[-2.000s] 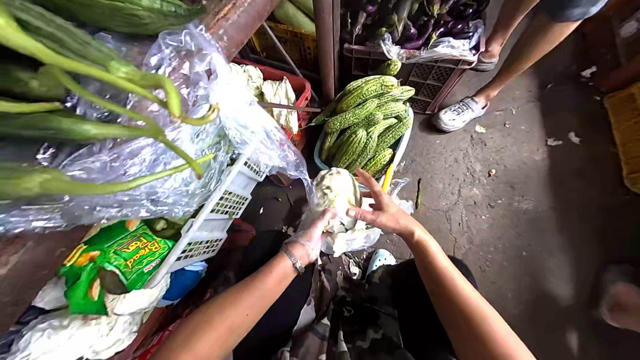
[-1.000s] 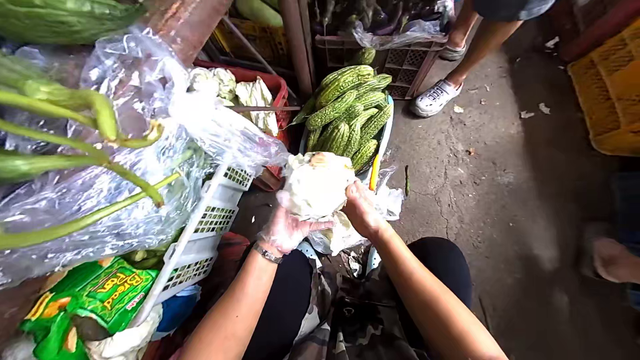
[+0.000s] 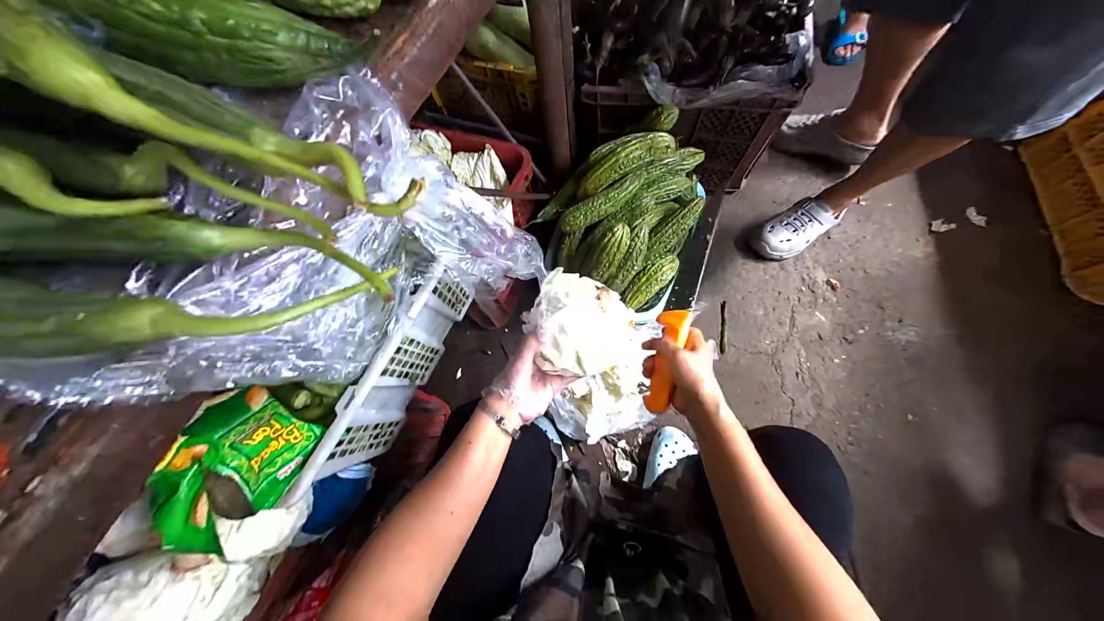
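Observation:
My left hand, in a thin clear plastic glove, holds a pale cabbage-like head from its left and underside. Closed around an orange-handled tool is my right hand, just right of that head; the tool's working end cannot be made out. Below the head, a clear plastic bag with pale leaves in it lies between my knees. Beyond it, several green bitter gourds are heaped in a light-coloured tub.
Long green gourds with stems lie on plastic sheeting at the left, above a white basket. A red crate holds pale leaves. A crate of eggplants stands ahead. A person's legs are at upper right, near a yellow crate.
My right hand has left the pale head and now grips the orange-handled tool at its right. The left hand still holds the head. More of the other person's legs shows.

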